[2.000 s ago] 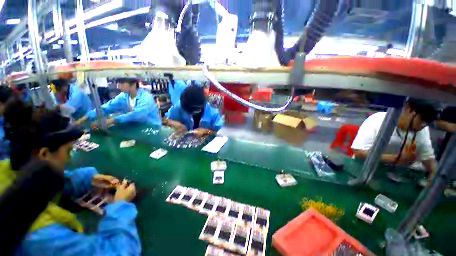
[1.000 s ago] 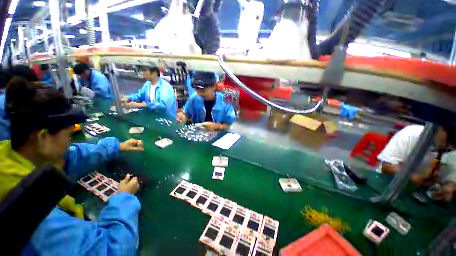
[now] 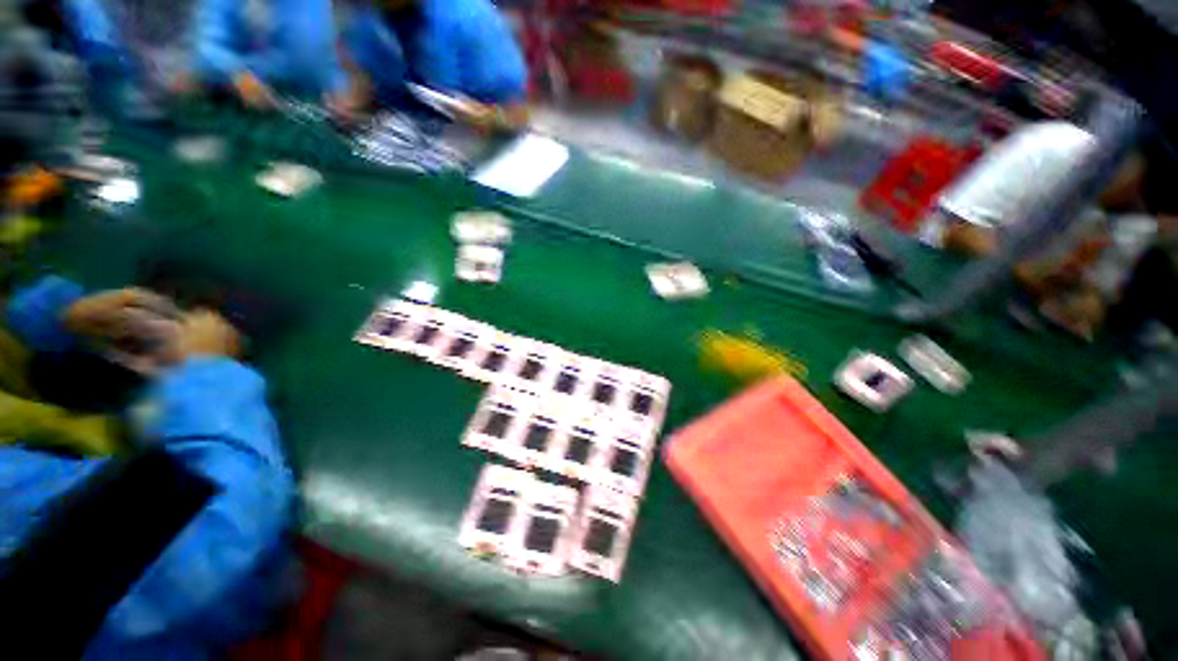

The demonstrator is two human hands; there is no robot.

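Neither of my hands is in view. In front of me, flat white-pink boards (image 3: 530, 368) with dark square windows lie edge to edge in rows on the green bench top (image 3: 375, 446). A shallow salmon-red tray (image 3: 730, 497) stands to the right of the boards, tilted across the view and cut off at the bottom edge. Heaped silver glittering bits (image 3: 846, 536) lie in it. A small yellow heap (image 3: 747, 356) lies just behind the tray. The picture is blurred.
A neighbour's blue sleeves (image 3: 213, 446) and hands are at the left. A dark shape (image 3: 110, 542) covers the lower left. White housings (image 3: 873, 380) lie scattered at right and further back. A clear bag (image 3: 1014, 529) is beside the tray. People and a white sheet (image 3: 521, 164) are at the far side.
The view has tilted down; the overhead shelf has left it, and the near boards and more of the tray now show. The neighbour's hands at the left have come together.
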